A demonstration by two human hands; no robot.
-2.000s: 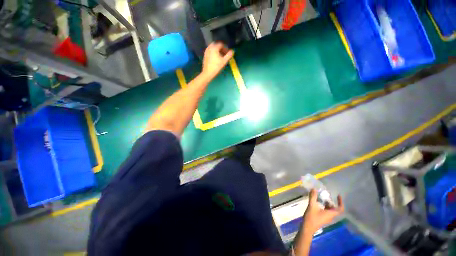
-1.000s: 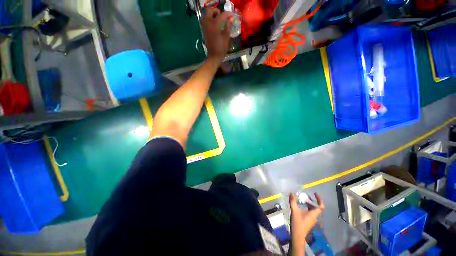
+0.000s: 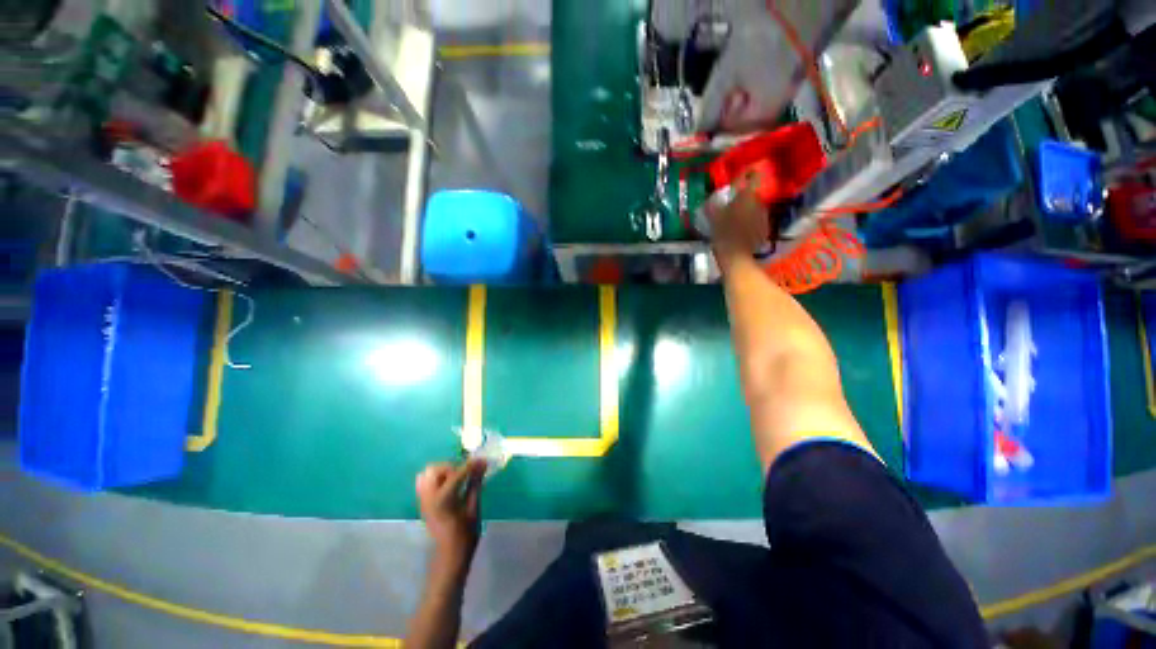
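My left hand (image 3: pixel 450 497) is low, over the front part of the green bench. It holds a small crinkled clear bag or bottle (image 3: pixel 486 449) at its fingertips, beside the yellow tape line. My right arm reaches forward. My right hand (image 3: pixel 742 218) is at the near side of a red bin (image 3: pixel 792 159) behind the bench. A pale, blurred thing (image 3: pixel 715 205) shows at its fingers; its shape and contents are unclear.
Blue bins stand at the bench's left (image 3: pixel 152 380) and right (image 3: pixel 944 380) ends. A light-blue stool (image 3: pixel 475 235) is behind the bench. An orange coiled hose (image 3: pixel 818 260) hangs near my right hand. A pale machine box (image 3: pixel 919 89) is beyond.
My left hand has drawn back from the red bin with the clear thing. My right hand has moved from low right forward to the bin. The view has turned.
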